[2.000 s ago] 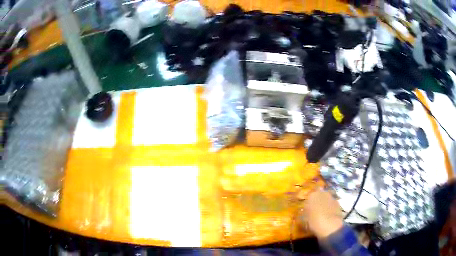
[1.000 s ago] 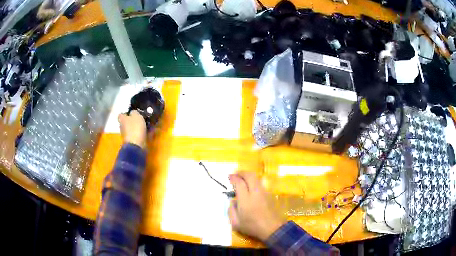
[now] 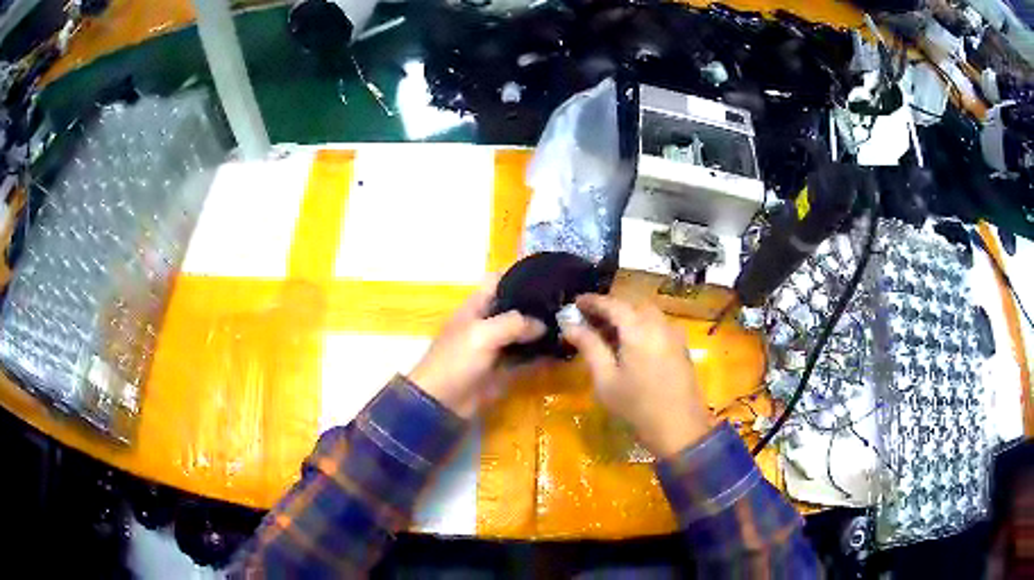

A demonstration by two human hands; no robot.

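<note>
A black round housing (image 3: 544, 281) is held over the taped board, in front of the clear bag and the screw feeder. My left hand (image 3: 471, 354) grips its left and near side, with the thumb over the rim. My right hand (image 3: 641, 368) is at its right side. A small pale wired module (image 3: 569, 318) is pinched between my right thumb and fingers at the housing's opening. Whether the module sits inside the housing cannot be told. The fingers under the housing are hidden.
A screw feeder (image 3: 694, 181) stands behind my right hand. A clear bag (image 3: 576, 181) is left of it. An electric screwdriver (image 3: 794, 232) lies right of it, its cord over loose modules (image 3: 807, 297). Blister trays lie at left (image 3: 108, 249) and right (image 3: 932, 374). A pale post (image 3: 230, 79) rises at left.
My left hand has brought the black housing from the back left of the board to the middle. My right hand has moved up and right to meet it with the small wired module.
</note>
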